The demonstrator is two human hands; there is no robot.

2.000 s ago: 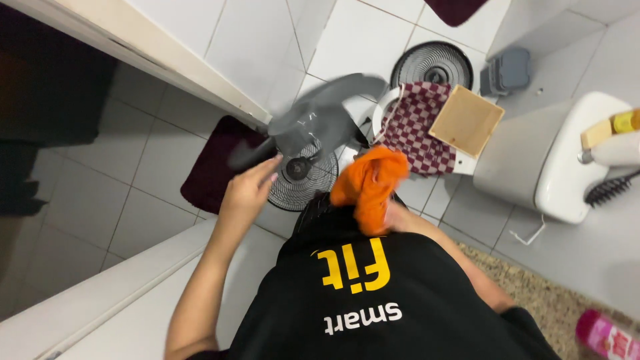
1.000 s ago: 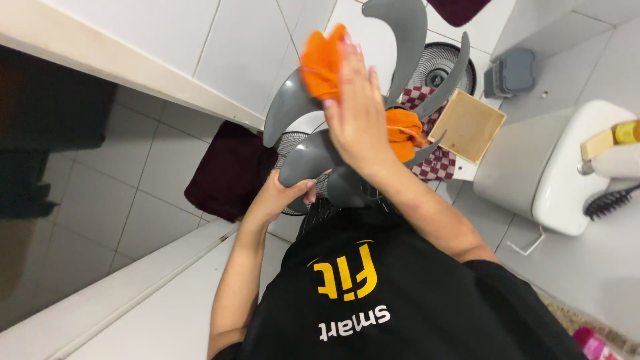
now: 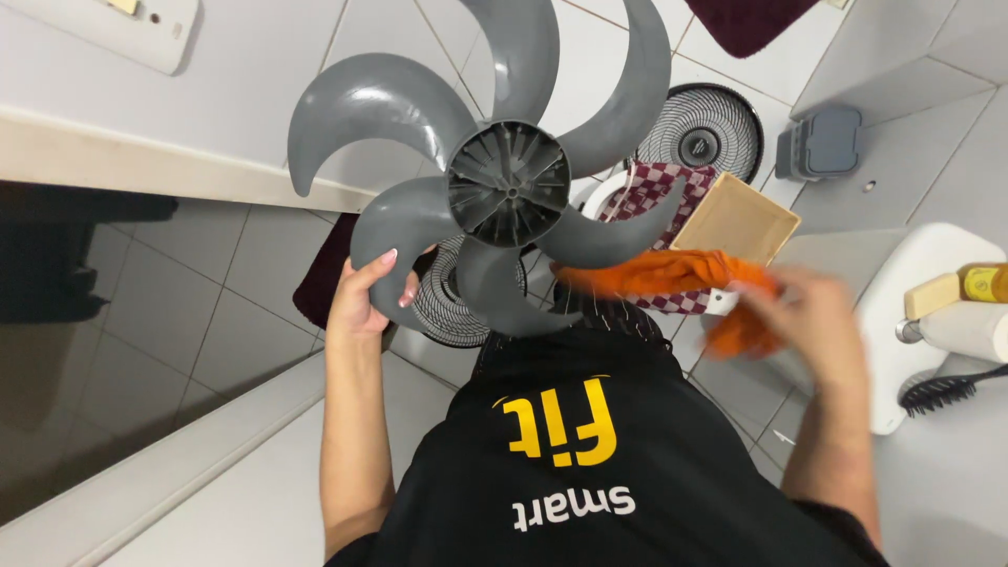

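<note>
A grey plastic fan blade (image 3: 508,185) with several curved vanes faces me, the ribbed back of its hub showing. My left hand (image 3: 366,295) grips one lower-left vane, thumb on its near face. Out to the right, my right hand (image 3: 811,319), blurred, holds an orange cloth (image 3: 677,272). The cloth stretches left from that hand to just below the lower-right vane; whether it touches the vane I cannot tell. Part of it hangs below the hand.
Round black fan grilles stand beyond, one (image 3: 453,295) behind the vanes and one (image 3: 728,134) on the tiled floor. A beige tray (image 3: 736,220) rests on a checkered cloth (image 3: 654,189). At right, a toilet tank (image 3: 898,378) bears bottles and a black hairbrush (image 3: 945,390). Dark red mats lie on the floor.
The fan blade has turned so its ribbed hub faces me. My right hand, over the vanes with the orange cloth a second ago, has moved off to the right with it.
</note>
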